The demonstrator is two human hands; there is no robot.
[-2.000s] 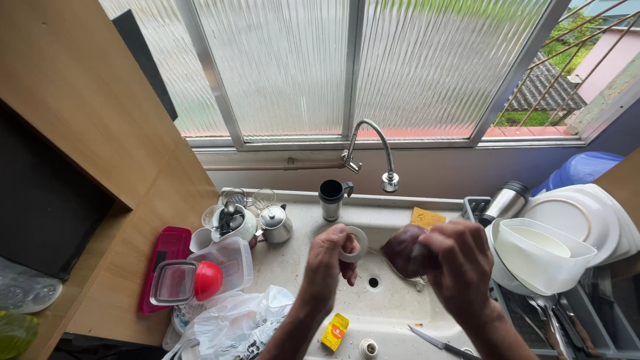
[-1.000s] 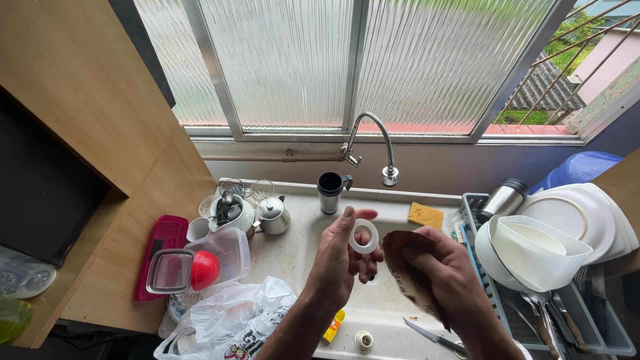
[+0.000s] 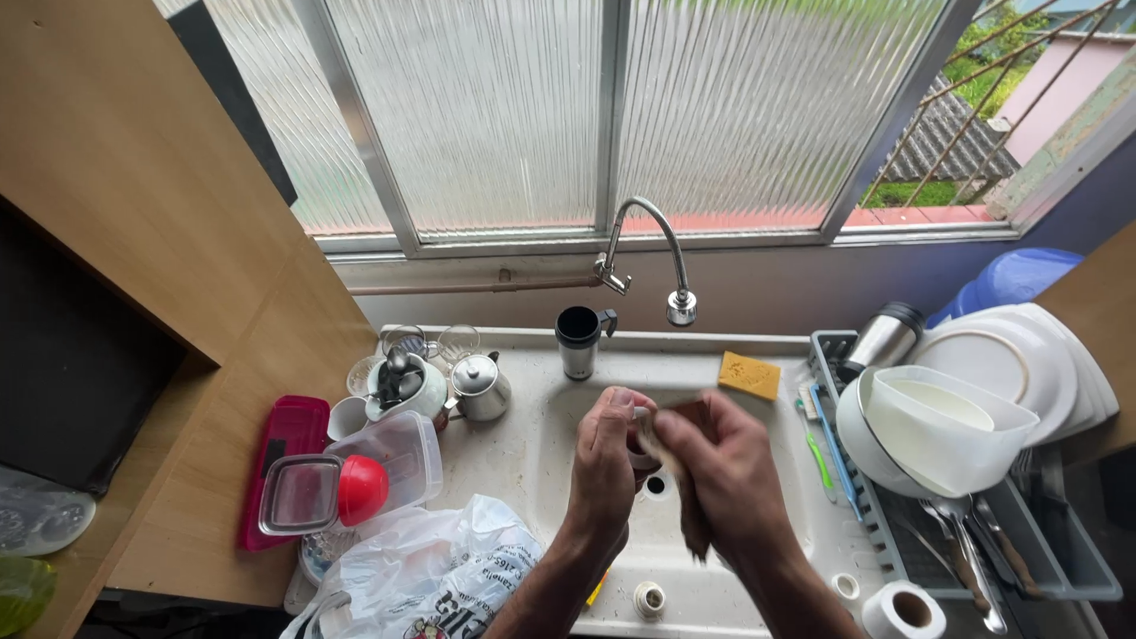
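Observation:
Over the sink basin, my left hand grips a small white ring, seen partly between the fingers. My right hand pinches a worn brown sheet, likely sandpaper, and presses part of it against the ring; the contact is blurred. Below the hands shows the dark drain hole. A white threaded plastic fitting stands at the basin's near edge. Another small white ring and a roll of white tape lie at the lower right.
A steel travel mug stands behind the basin near the curved faucet, with a yellow sponge to the right. Food containers and a plastic bag crowd the left. A grey dish rack holds dishes and cutlery at right.
My hands have come together; a second ago the ring and the brown sheet were held apart. The sheet now touches the ring. The view has shifted slightly.

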